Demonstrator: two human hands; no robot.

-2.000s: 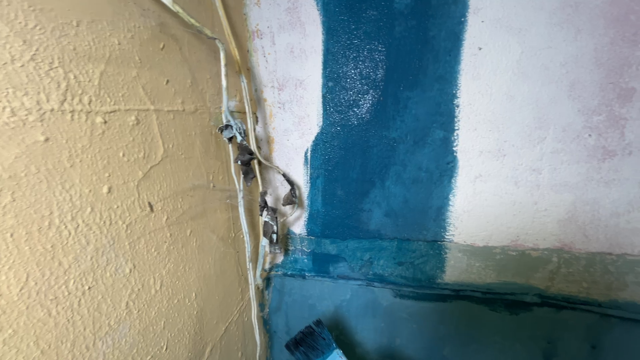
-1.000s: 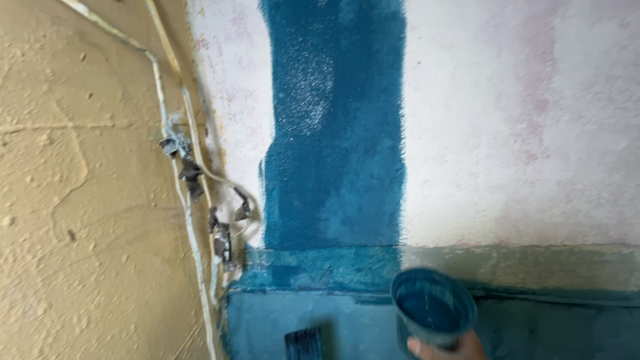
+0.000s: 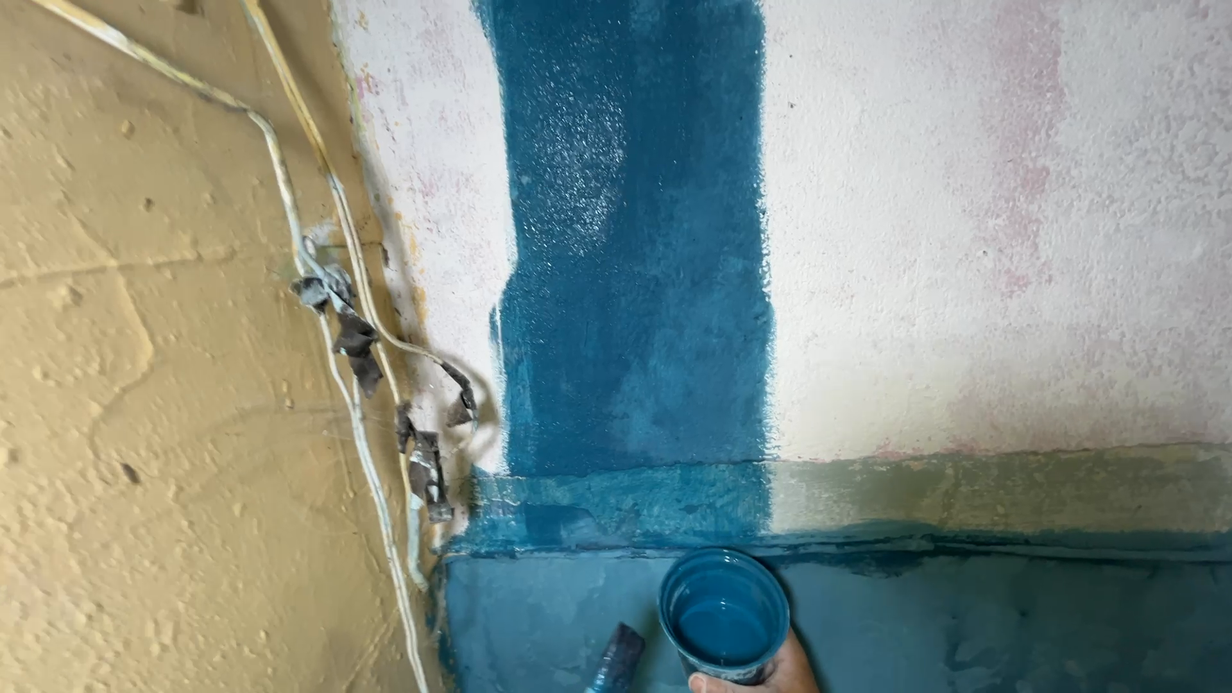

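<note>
At the bottom of the head view, my right hand (image 3: 784, 669) grips a round plastic cup (image 3: 724, 568) with blue paint (image 3: 724, 626) inside, its thumb against the near side. Just left of the cup, the dark, paint-covered bristles of a paintbrush (image 3: 618, 659) rise from the lower edge; the handle and whatever holds it are out of frame. My left hand is not in view. Behind them stands a white wall (image 3: 885, 241) with a broad upright band of blue paint (image 3: 635, 241), which meets the blue lower part of the wall (image 3: 539, 606).
A rough tan wall (image 3: 125, 385) meets the painted wall at a corner on the left. Loose cables (image 3: 366, 462) run down along that corner, with ragged dark tape (image 3: 356, 342) around their joints. A ledge-like seam (image 3: 914, 547) crosses above the lower blue area.
The paint cup and my right hand, absent from the earliest frame, have come into view at the bottom. Since one second ago the cup has moved left, closer to the brush.
</note>
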